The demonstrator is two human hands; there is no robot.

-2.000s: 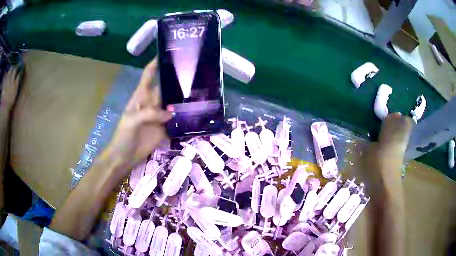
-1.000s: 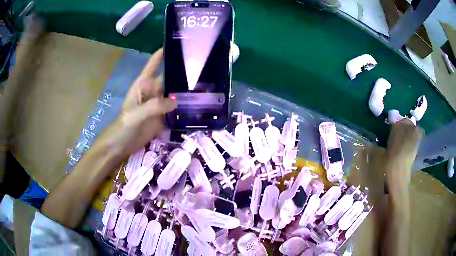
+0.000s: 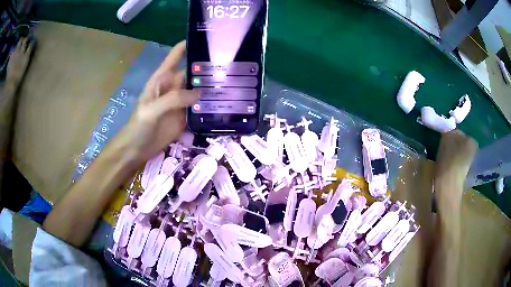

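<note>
My left hand (image 3: 159, 109) holds a lit smartphone (image 3: 227, 73) upright, thumb on its left edge; the screen shows 16:27 and several message bars. Below it lies a pile of small oval pink mouldings (image 3: 197, 177) with cross-shaped stubs. A front cover with a black rectangle (image 3: 376, 163) lies at the pile's upper right. My right hand (image 3: 456, 157) is at the belt's near edge, its fingertips against a curved pale housing piece (image 3: 436, 119). Whether they grip it is hidden. Two more pale housing pieces (image 3: 410, 91) lie beside it.
A green conveyor belt (image 3: 336, 56) curves across the back, with a pale unit (image 3: 133, 10) at upper left. A plastic sheet (image 3: 305, 106) lies under the pile over brown cardboard (image 3: 67, 95). A grey post (image 3: 493, 154) stands at right. Another person's hand (image 3: 21, 55) is at far left.
The phone sits slightly higher in view and its screen now shows more message bars. The pale pieces near my right hand have shifted. The other person's hand has moved down.
</note>
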